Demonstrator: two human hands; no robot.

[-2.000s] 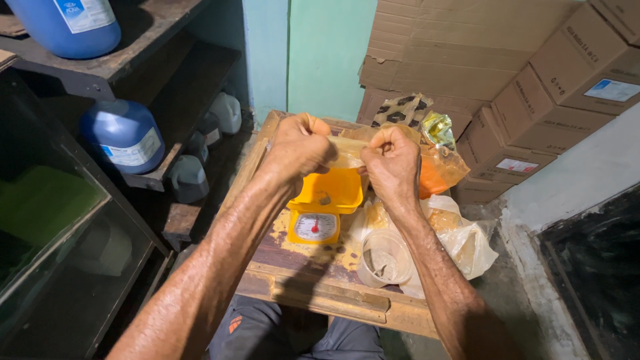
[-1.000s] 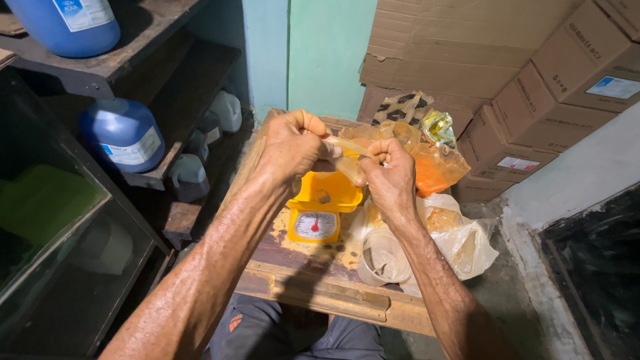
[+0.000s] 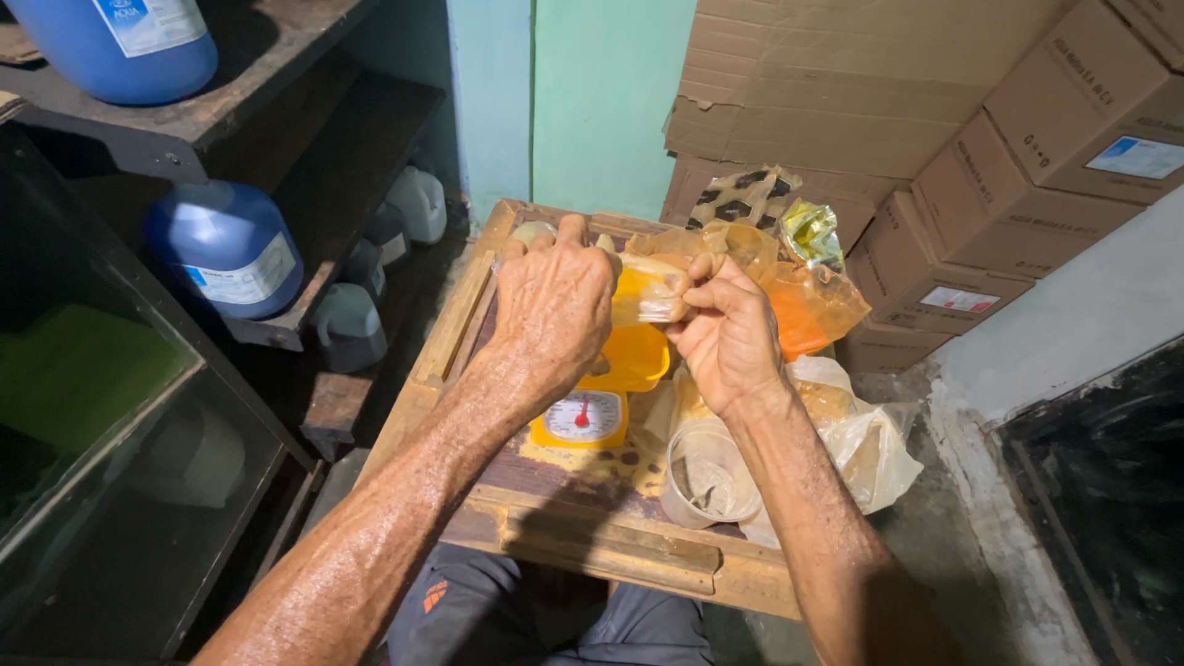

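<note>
My left hand (image 3: 555, 287) is back up over the far left of the wooden table, its fingers hidden behind its back; a small rounded clear bundle (image 3: 534, 231) shows beside its fingertips. My right hand (image 3: 731, 324) pinches one end of a translucent plastic bag (image 3: 652, 289) between thumb and fingers. The bag stretches towards my left hand, above the yellow pan (image 3: 638, 359) of a yellow kitchen scale (image 3: 583, 418) with a round dial and red pointer. A clear plastic tub (image 3: 710, 474) holding some powder and a utensil stands below my right hand.
Bags of orange powder (image 3: 809, 314) and pale yellowish contents (image 3: 823, 393) lie right on the table (image 3: 610, 546), near a gold foil packet (image 3: 812, 234). Cardboard boxes (image 3: 1017, 199) are stacked behind at right. Shelves at left hold blue jugs (image 3: 225, 248) and smaller containers (image 3: 350, 324).
My hands were close together on the bag a second ago. My left hand has since moved to the left and turned back-up, while my right hand still holds an end of the bag.
</note>
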